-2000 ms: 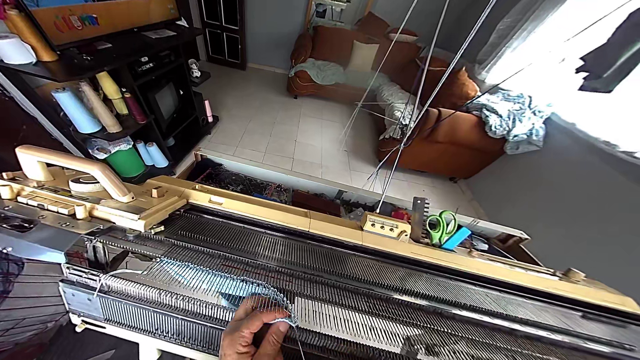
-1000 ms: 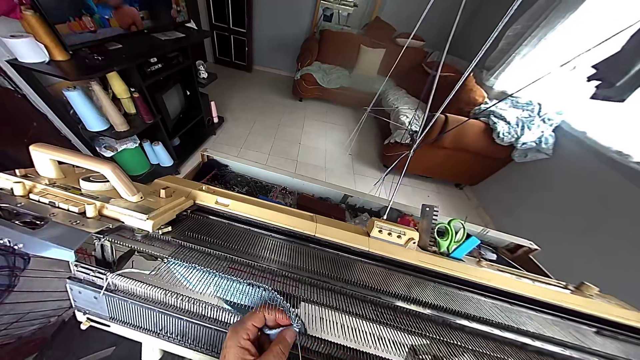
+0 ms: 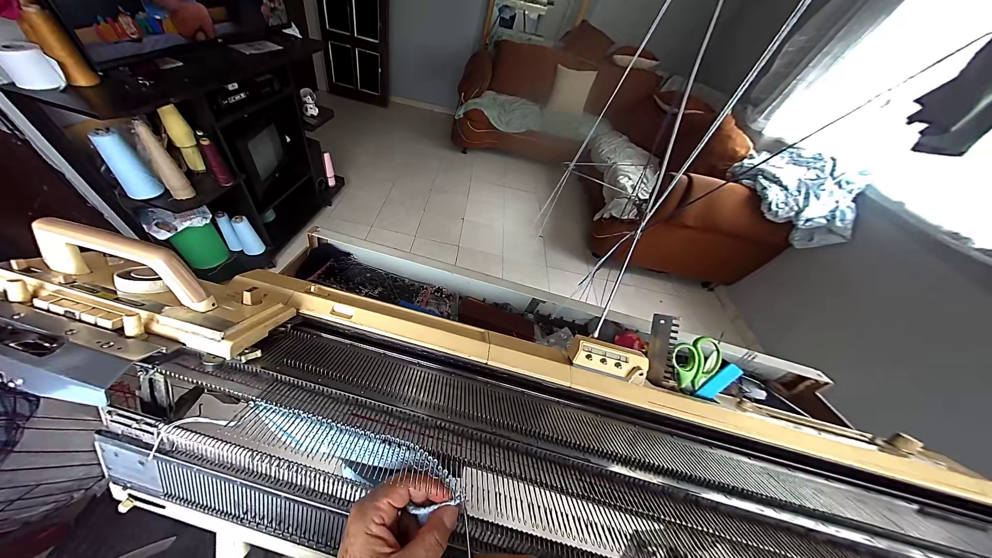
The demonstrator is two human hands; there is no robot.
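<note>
My left hand (image 3: 399, 515), at the bottom centre, pinches the edge of light blue knitted fabric (image 3: 325, 442) between thumb and fingers. The fabric hangs from needles of a double-bed knitting machine (image 3: 527, 411), spreading left from my fingertips. A thin upright rod or tool (image 3: 466, 531) stands just right of my thumb; what holds it is hidden. A sliver of skin at the bottom edge seems to be my right hand (image 3: 504, 555), nearly all out of view.
The machine's carriage (image 3: 139, 287) with its handle sits at the left. Behind the bed are a yarn guide unit (image 3: 610, 360), green-handled scissors (image 3: 697, 363) and a blue object (image 3: 720, 380). Yarn strands (image 3: 655, 186) and thin rods rise above. Cones of yarn (image 3: 126, 164) stand on black shelves.
My left hand stays at the fabric's edge with its fingers slightly shifted. A sliver of skin now shows at the bottom edge, right of that hand.
</note>
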